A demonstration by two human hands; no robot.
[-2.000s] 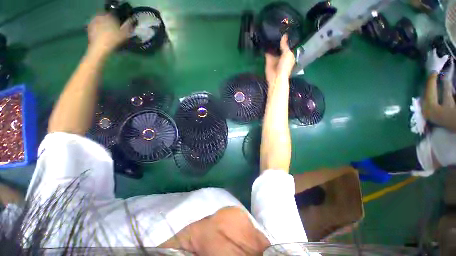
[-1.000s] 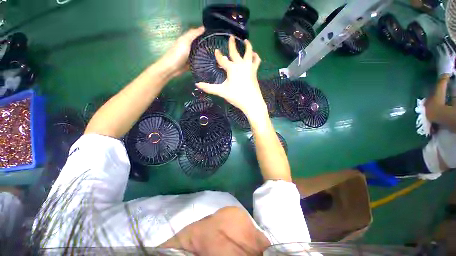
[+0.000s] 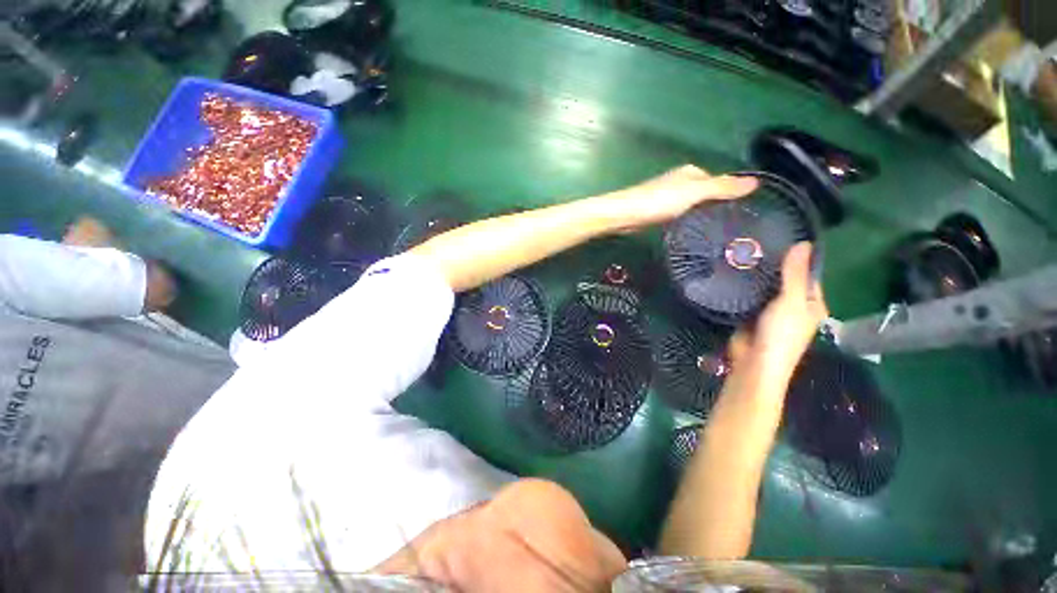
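A fan unit (image 3: 721, 261) with its front grille and round centre badge facing up is between my two hands, in front of its dark base. My left hand (image 3: 695, 191) holds its upper rim. My right hand (image 3: 791, 313) holds its lower right rim, thumb on the edge. No blade can be made out behind the spokes. Loose front grilles (image 3: 603, 382) lie overlapped nearer me, and one grille (image 3: 498, 327) lies to their left. More grilles (image 3: 852, 429) lie right of my right forearm.
A blue bin (image 3: 313, 174) of small copper-red parts stands at left. Open fans with pale blades (image 3: 325, 83) lie behind it. A grey metal post (image 3: 962, 315) reaches in from the right, with a black fan (image 3: 941, 269) beyond it. A person's sleeve (image 3: 81, 272) is at far left.
The view has turned, so the bench contents sit differently. My right hand has moved from over the grille face to its lower right rim; the badge now shows. My left hand is still on the fan.
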